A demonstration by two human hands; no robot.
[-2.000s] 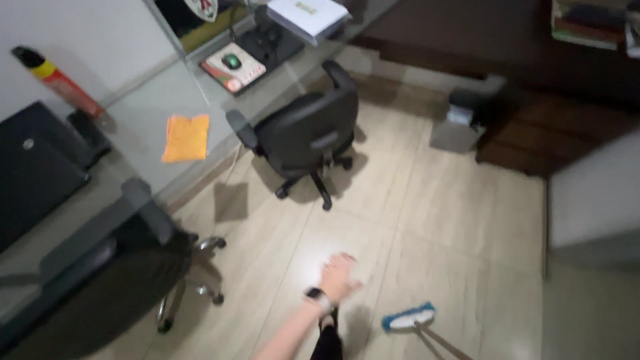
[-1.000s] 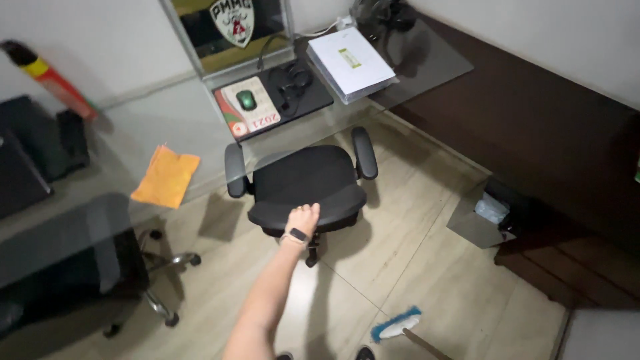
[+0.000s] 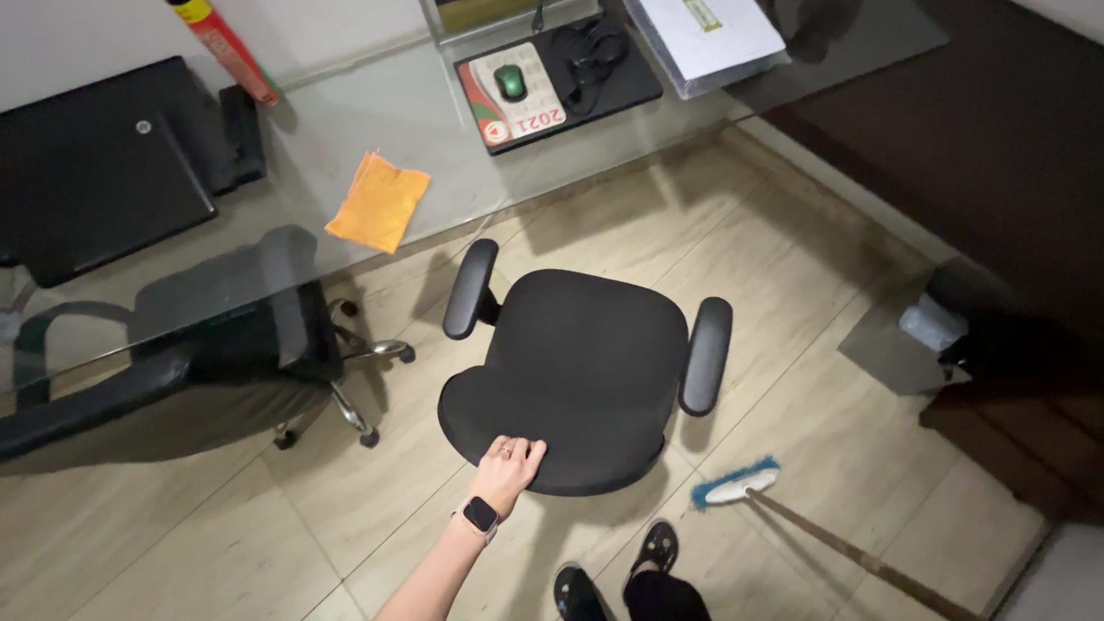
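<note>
My left hand (image 3: 509, 473), with a smartwatch at the wrist, grips the top edge of the backrest of a black office chair (image 3: 595, 345). The chair stands away from the glass desk, its seat and both armrests in view. To the right a broom (image 3: 737, 485) with blue bristles and a white head rests on the floor; its wooden handle runs out of the bottom right, and what holds it is hidden. My right hand is outside the frame. On the glass desk lie an orange cloth (image 3: 379, 203) and a green mouse (image 3: 511, 83) on a mouse pad.
A black laptop (image 3: 103, 164) and a red spray can (image 3: 226, 52) are on the glass desk (image 3: 310, 129). Another black chair (image 3: 172, 388) stands at the left. A waste bin (image 3: 901, 349) stands by the dark wooden cabinet (image 3: 992, 440) at the right. My feet are below the chair.
My left hand was over the floor with its fingers apart and has taken hold of the chair's backrest. The chair has moved away from the desk and turned.
</note>
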